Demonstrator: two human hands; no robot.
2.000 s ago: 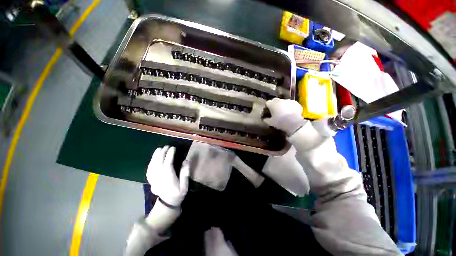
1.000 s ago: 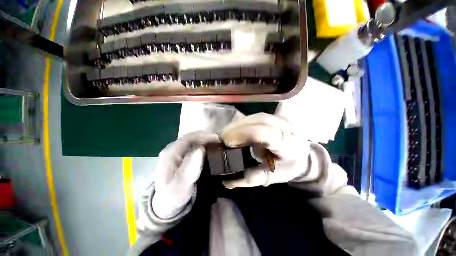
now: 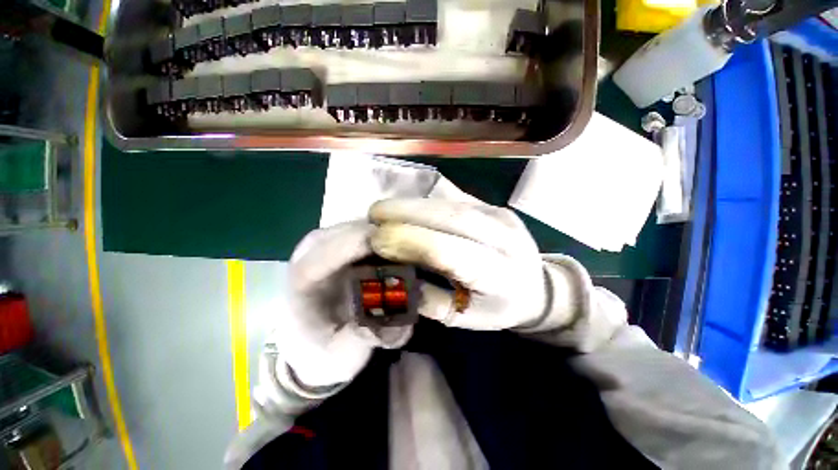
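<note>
My left hand (image 3: 322,298), in a white knit glove, holds a dark grey inductor block (image 3: 386,296) low in front of my body. The block's open side faces up and shows two orange-red windings. My right hand (image 3: 478,262), also gloved, closes around the block's upper right side. A small amber-brown thing, perhaps a tool handle (image 3: 461,298), shows between its fingers. The steel tray (image 3: 349,143) lies beyond my hands with rows of grey blocks (image 3: 413,95); one block (image 3: 525,32) stands apart at the right.
White paper squares (image 3: 597,179) lie on the green mat (image 3: 202,207). A white bottle (image 3: 675,57) lies near a yellow box (image 3: 654,14). Small clear-topped items and a pale strip (image 3: 675,174) are beside the blue bin (image 3: 735,229), which holds rows of blocks. Grey floor is at left.
My right hand left the tray and met my left hand. The block between them was turned from its plain grey face to its windings. The view moved down and closer.
</note>
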